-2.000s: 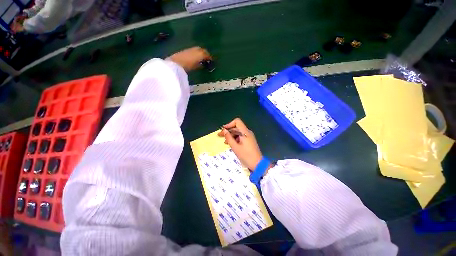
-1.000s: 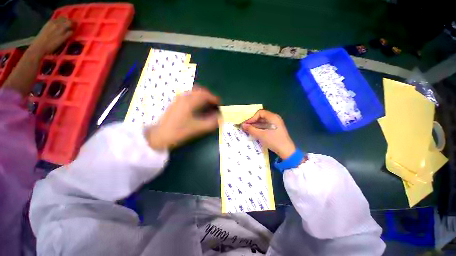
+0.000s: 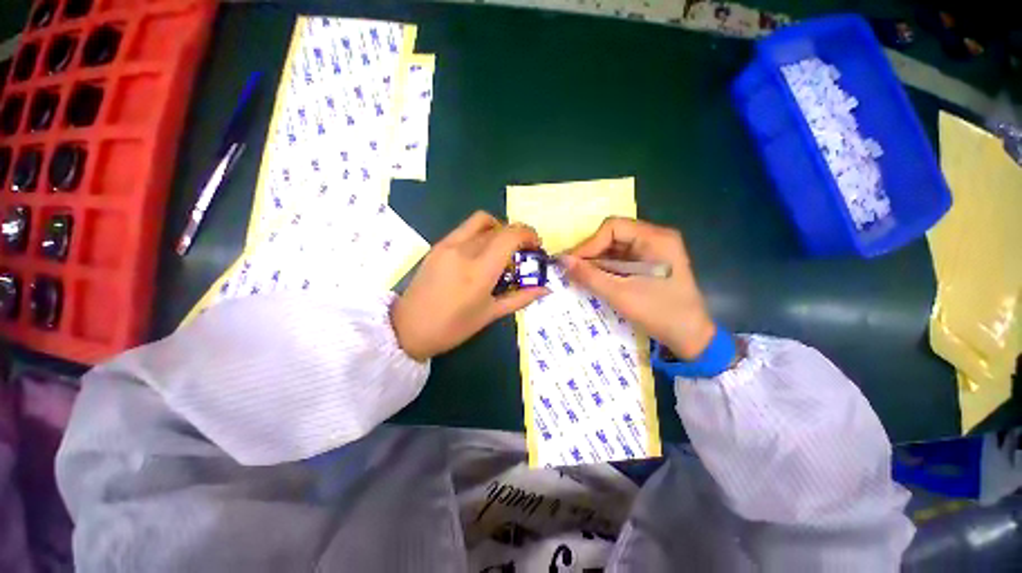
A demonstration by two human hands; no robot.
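Note:
My left hand [image 3: 465, 285] holds a small dark, glossy electronic module [image 3: 529, 269] between thumb and fingers, above the upper part of the working adhesive sheet. My right hand [image 3: 644, 280] holds thin pale tweezers [image 3: 633, 268] pen-like, with the fingertips at the module's right side. Whether the tweezer tip touches the module cannot be told. The adhesive sheet [image 3: 588, 381], white with blue print and yellow edges, lies upright in front of me, its bare yellow top end beyond my hands.
A red tray [image 3: 140, 185] with dark units stands at left. A silvery tool [image 3: 210, 199] and a blue stick [image 3: 242, 106] lie beside it. Spare adhesive sheets [image 3: 336, 123] lie left of centre. A blue bin [image 3: 784, 168] of white pieces and yellow paper [image 3: 973, 269] are at right.
My left hand has come back from the conveyor to the sheet with a dark module. My right hand has met it there. The view has shifted, and another person's hand has left the red tray.

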